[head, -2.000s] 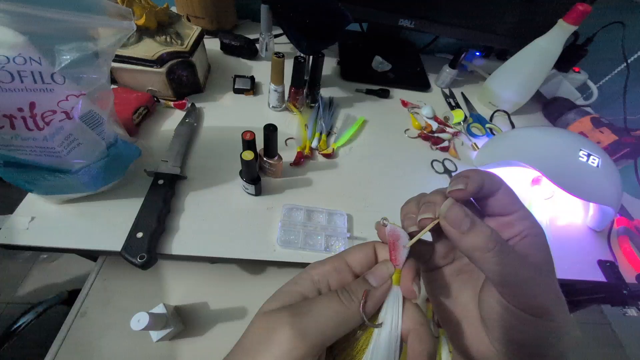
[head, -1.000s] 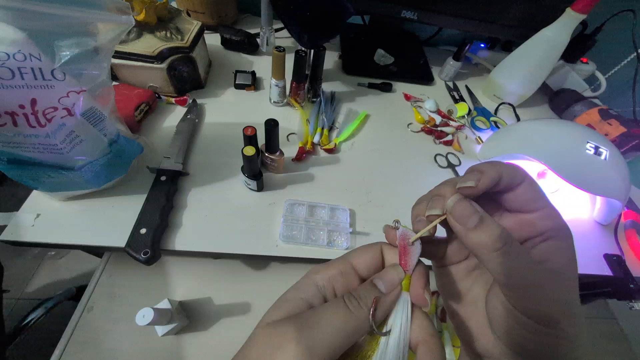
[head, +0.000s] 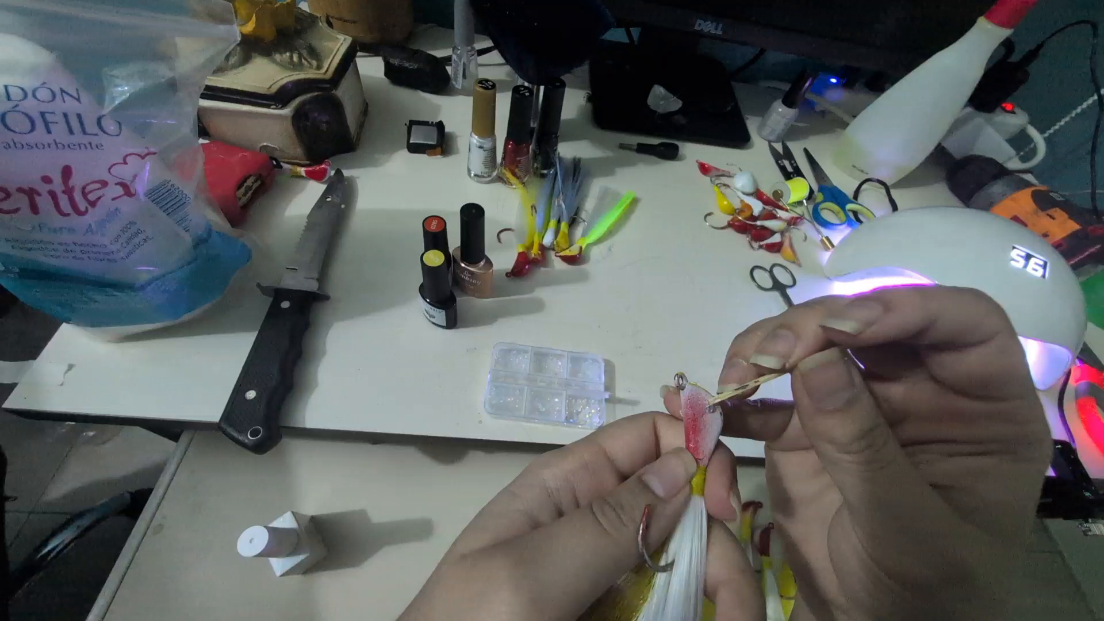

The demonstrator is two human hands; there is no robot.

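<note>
My left hand (head: pixel 595 517) pinches a fishing jig (head: pixel 703 423) just below its pink and white head, with the wire eye at the top. A yellow wrap joins the head to a white fiber tail, and the bare hook curves out over my left thumb. Between the thumb and fingers of my right hand (head: pixel 888 431) is a thin wooden stick (head: pixel 749 388), its tip touching the right side of the jig head. More jigs (head: pixel 768 552) show partly below, behind my hands. A clear compartment box (head: pixel 546 385) lies behind my left hand.
A lit nail lamp (head: pixel 957 259) stands at the right, near small scissors (head: pixel 776 280) and painted jig heads (head: pixel 755 211). Nail polish bottles (head: pixel 438 289) and finished jigs (head: pixel 552 216) are mid-table. A serrated knife (head: pixel 289 319) lies left, beside a cotton bag (head: pixel 103 190). A white bottle (head: pixel 280 542) stands in front.
The stick's tip has moved lower on the jig head, near its right edge. Both hands keep their hold. The number on the lamp's display has changed.
</note>
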